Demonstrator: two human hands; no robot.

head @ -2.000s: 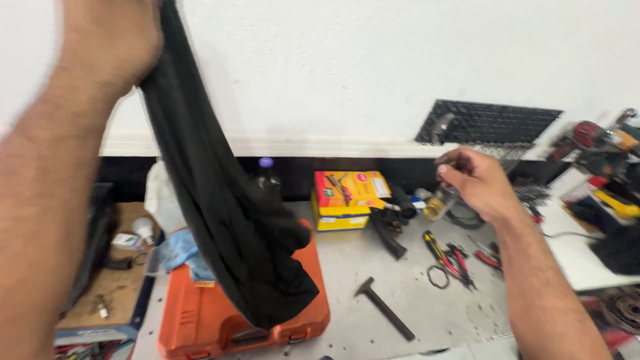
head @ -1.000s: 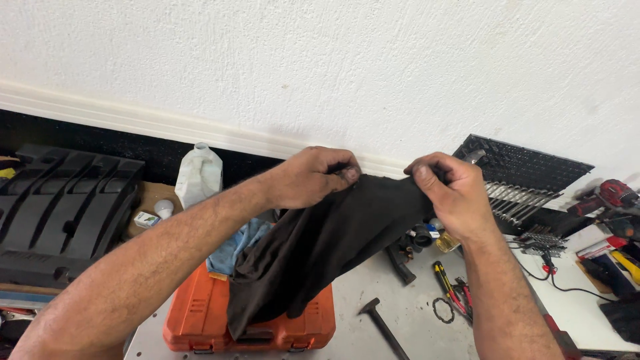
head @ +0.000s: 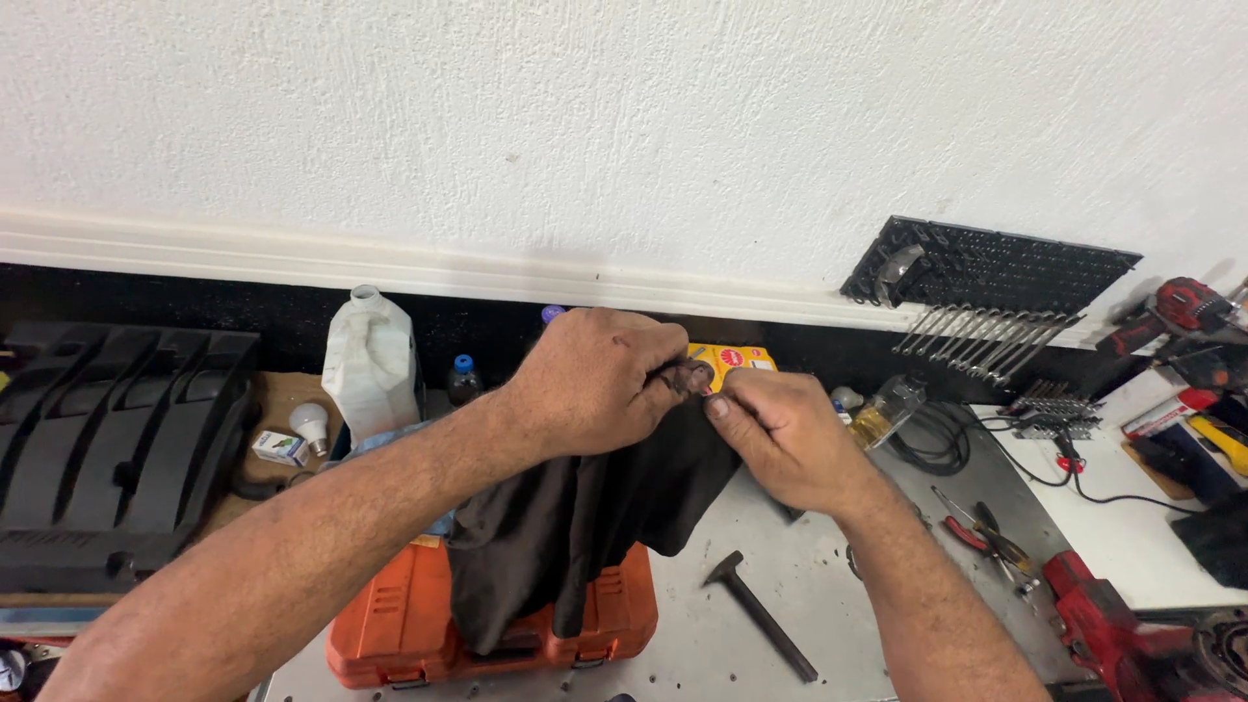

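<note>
My left hand (head: pixel 609 385) grips the top edge of a black cloth (head: pixel 546 526) near the middle of the view. Close beside it, my right hand (head: pixel 790 434) pinches the same cloth's upper edge between thumb and fingers. The cloth hangs in folds below both hands, in front of an orange plastic case (head: pixel 390 624). Small details between the fingertips are hard to make out. A hammer (head: pixel 760 614) lies on the metal workbench (head: pixel 692 653), right of the case.
Left are a black plastic cover (head: pixel 117 458), a light bulb (head: pixel 310 427) and a white jug (head: pixel 369 361). Behind my hands stands a yellow box (head: pixel 736 359). To the right are pliers (head: pixel 985 541), a cable (head: pixel 926 448), a row of wrenches (head: pixel 990 341) and a red power tool (head: pixel 1121 624).
Two seconds ago my left hand held the cloth up at the left and my right hand was apart from it. Both hands then took its edge, and they have since come closer together.
</note>
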